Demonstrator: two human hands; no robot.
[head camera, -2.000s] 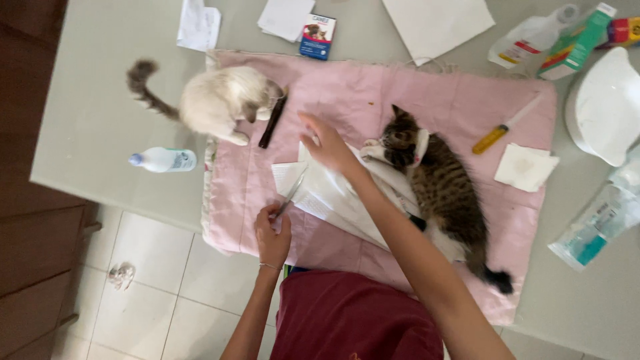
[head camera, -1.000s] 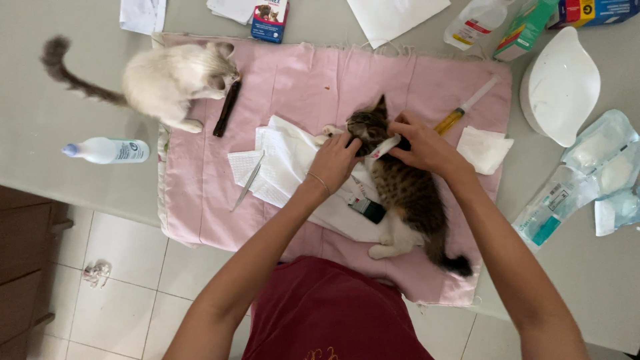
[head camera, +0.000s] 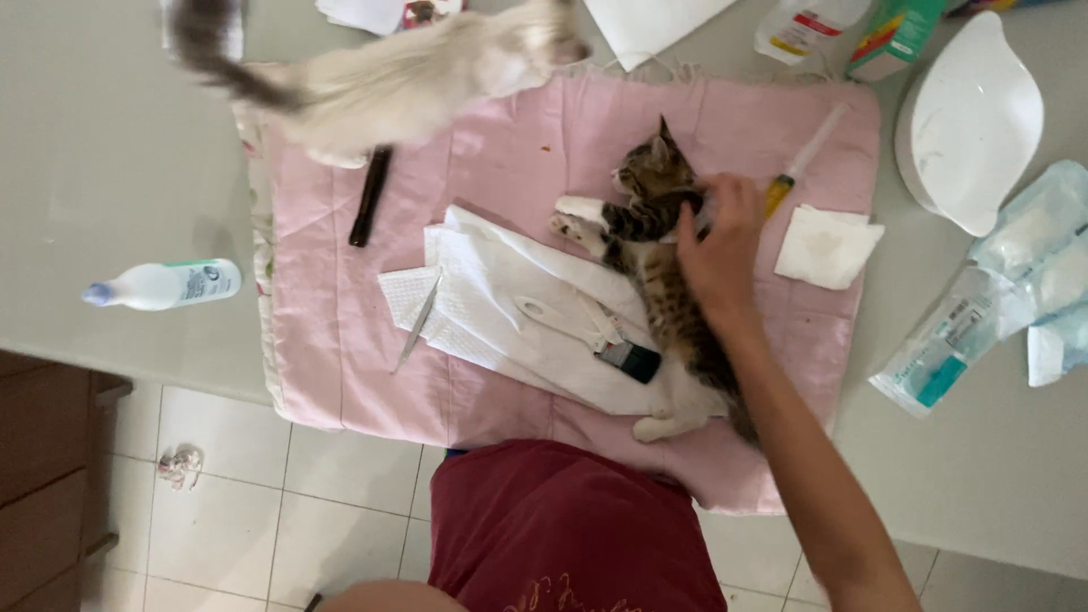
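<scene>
A tabby kitten with white paws (head camera: 671, 297) lies on its side on a pink quilted cloth (head camera: 501, 153). My right hand (head camera: 722, 242) touches the back of its neck, thumb and fingers on the fur; a small whitish thing shows between them, and whether they grip is unclear. Only a bit of skin at the bottom edge may be my left arm; its hand is out of view. By the kitten's belly, a white-handled brush with dark bristles (head camera: 629, 360) lies on a white cloth (head camera: 493, 306). Tweezers (head camera: 418, 321) rest across that cloth's left edge. A syringe with amber liquid (head camera: 780, 192) lies right of the kitten's head.
A pale kitten with a dark tail (head camera: 399, 81) stands at the upper left, by a dark narrow object (head camera: 371, 195). Around the quilt are a white bottle (head camera: 170, 285), a folded white pad (head camera: 826, 246), a white bowl (head camera: 969, 123), clear packets (head camera: 952, 340) and a green box (head camera: 897, 38).
My left hand has left the tabby kitten's head and gone out of view; my right hand remains at its neck. The pale kitten, crouched before, now stands stretched toward the right.
</scene>
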